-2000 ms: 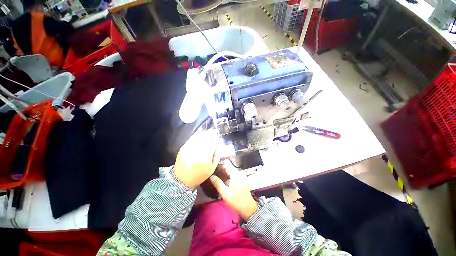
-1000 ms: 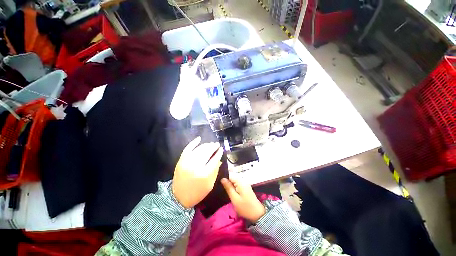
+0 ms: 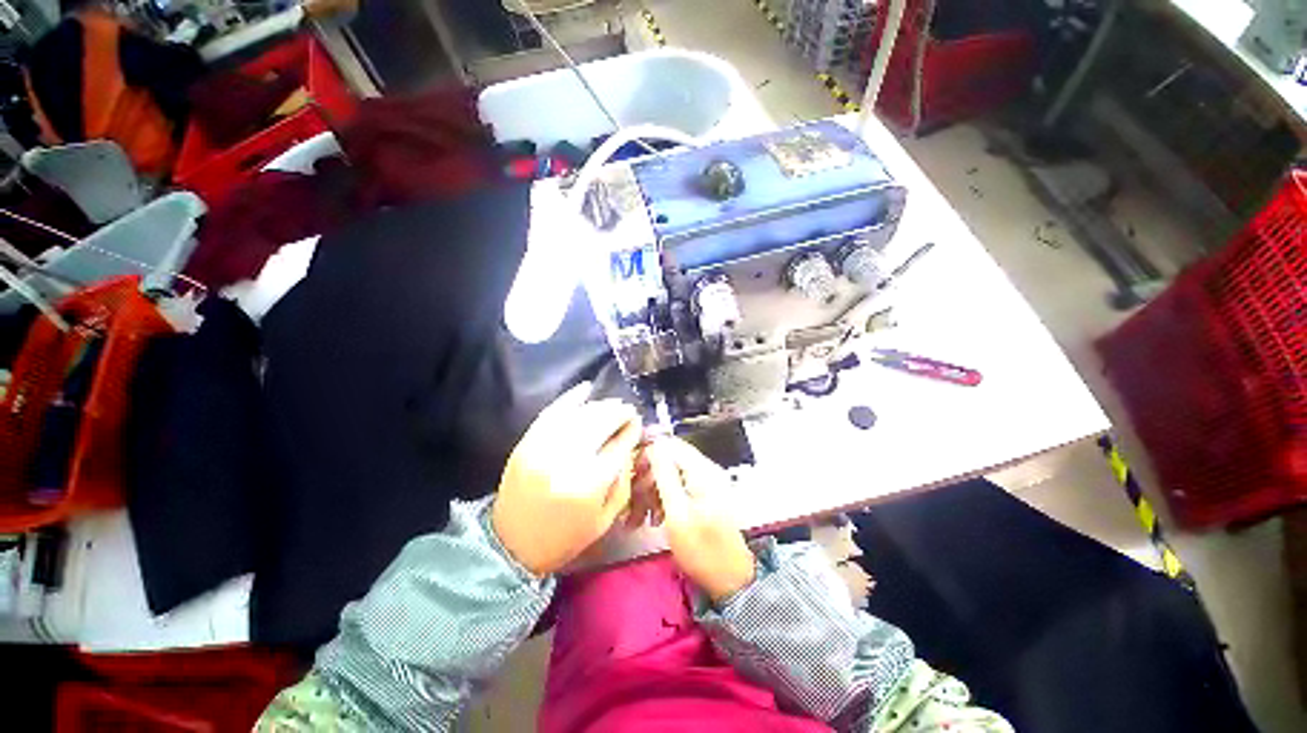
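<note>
My left hand (image 3: 566, 484) and my right hand (image 3: 700, 513) meet with bent fingers just in front of the needle area (image 3: 662, 398) of the blue-topped overlock machine (image 3: 774, 193). Their fingertips pinch the edge of a dark garment panel (image 3: 609, 381), of which only a little shows past my left fingers. Glare and the fingers hide most of the grip and the presser foot. Wide black cloth layers (image 3: 387, 387) lie on the table left of the machine.
The white lamp head (image 3: 548, 272) stands left of the machine. A red and dark tool (image 3: 929, 368) and a black disc (image 3: 862, 417) lie right of it. Black cloth (image 3: 1032, 602) hangs below the table edge (image 3: 917, 490). An orange-red basket (image 3: 122, 308) is at left, a red crate (image 3: 1218, 358) at right.
My hands, apart a second ago with dark cloth hanging between them, have come together at the needle area. That dark cloth no longer shows over my lap. The view has shifted slightly.
</note>
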